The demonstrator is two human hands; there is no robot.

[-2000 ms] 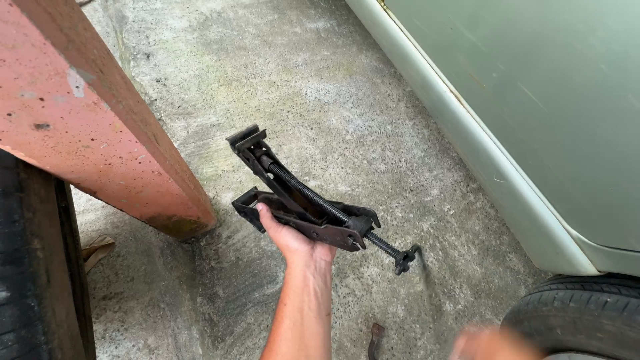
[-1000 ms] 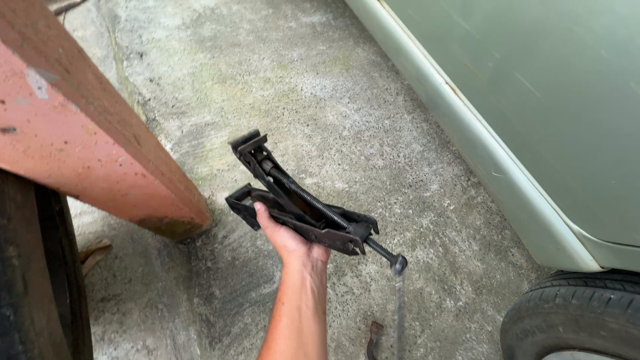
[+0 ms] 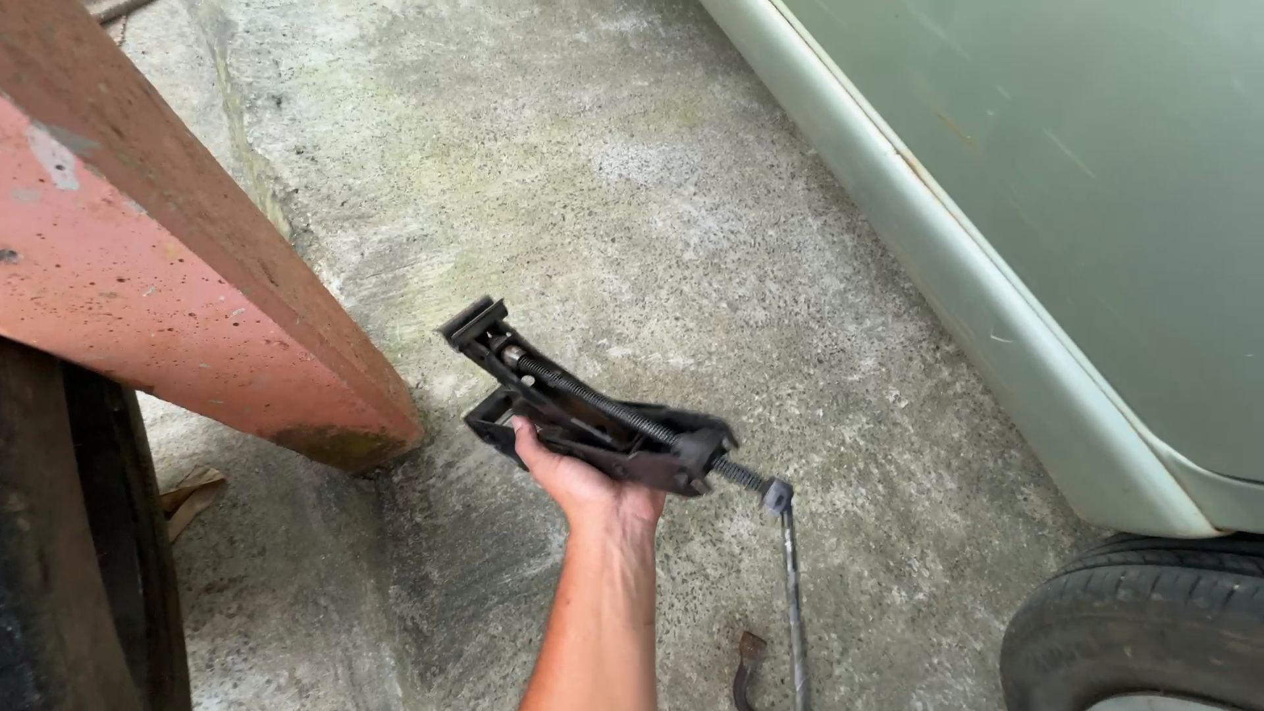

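My left hand (image 3: 592, 484) holds a black scissor jack (image 3: 592, 405) from below, palm up, with the thumb over its lower arm. The jack is partly raised, its two ends apart at the left and its threaded screw (image 3: 622, 415) running between the arms. At the screw's right end, a metal crank rod (image 3: 794, 602) meets the eye (image 3: 777, 496) and runs down out of the frame. My right hand is not in view, so what it holds is hidden.
A rusty bent metal piece (image 3: 750, 652) lies on the concrete floor. To the left stand a reddish painted post (image 3: 197, 286) and a tyre (image 3: 89, 553), with a dry leaf (image 3: 193, 494) nearby. A pale green car (image 3: 1106, 197) and its tyre (image 3: 1136, 612) are at the right.
My right hand, blurred at the lower right two seconds ago, has left the view. The rod now shows at the screw's end; it was faint one second ago. My left hand keeps hold of the jack.
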